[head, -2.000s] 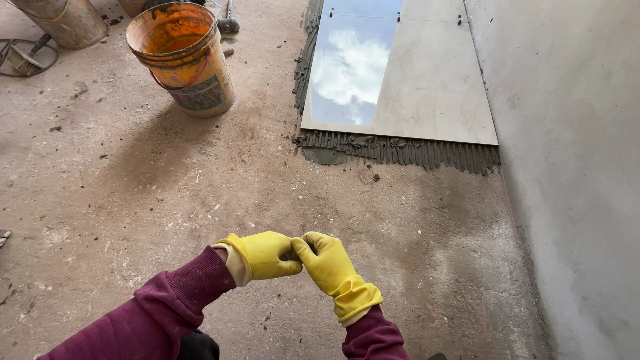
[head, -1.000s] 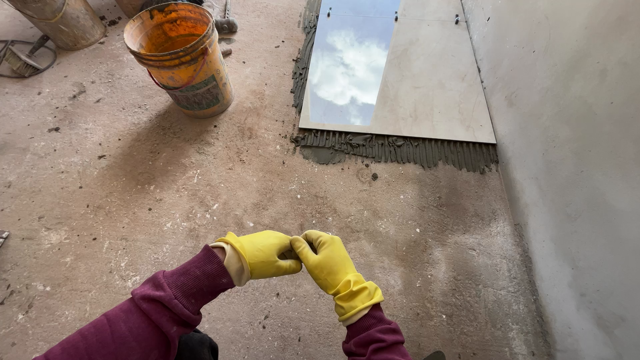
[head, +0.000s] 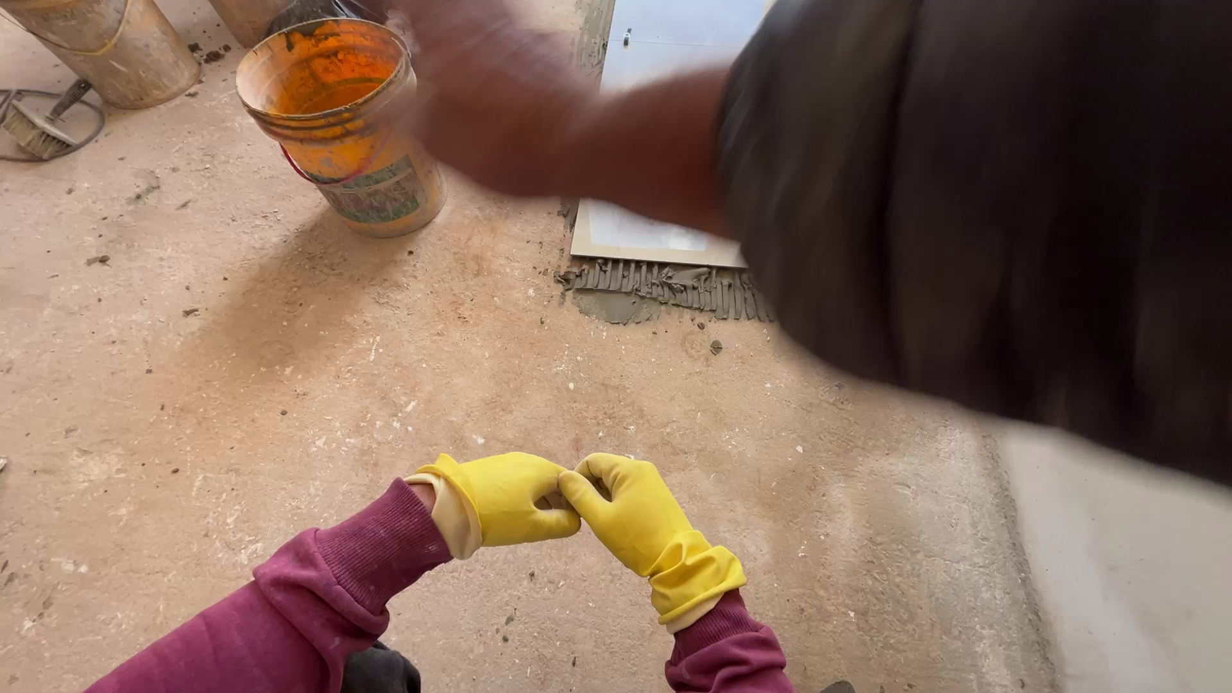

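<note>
My left hand (head: 510, 499), in a yellow rubber glove with a folded cuff, touches the fingertips of my right hand (head: 630, 505), gloved the same way. Both hang over the bare concrete floor (head: 462, 385), low in the middle of the view. Their fingers are curled and the tips meet; whether something small is pinched between them cannot be made out. Beyond them, a large glossy tile (head: 664, 236) lies beside a strip of combed grey mortar (head: 674, 284), partly hidden by another person's blurred bare forearm (head: 616, 135).
The other person's dark sleeve (head: 943, 221) covers the upper right. An orange-stained bucket (head: 385, 183) stands at the upper left, a dirty bucket (head: 125, 58) farther left with a brush (head: 38, 130) near it. A pale wall (head: 1126, 558) borders the floor on the right.
Another person's arm in a dark sleeve has come into view at the upper right, across the tile and wall. My two hands have stayed together in the same pose.
</note>
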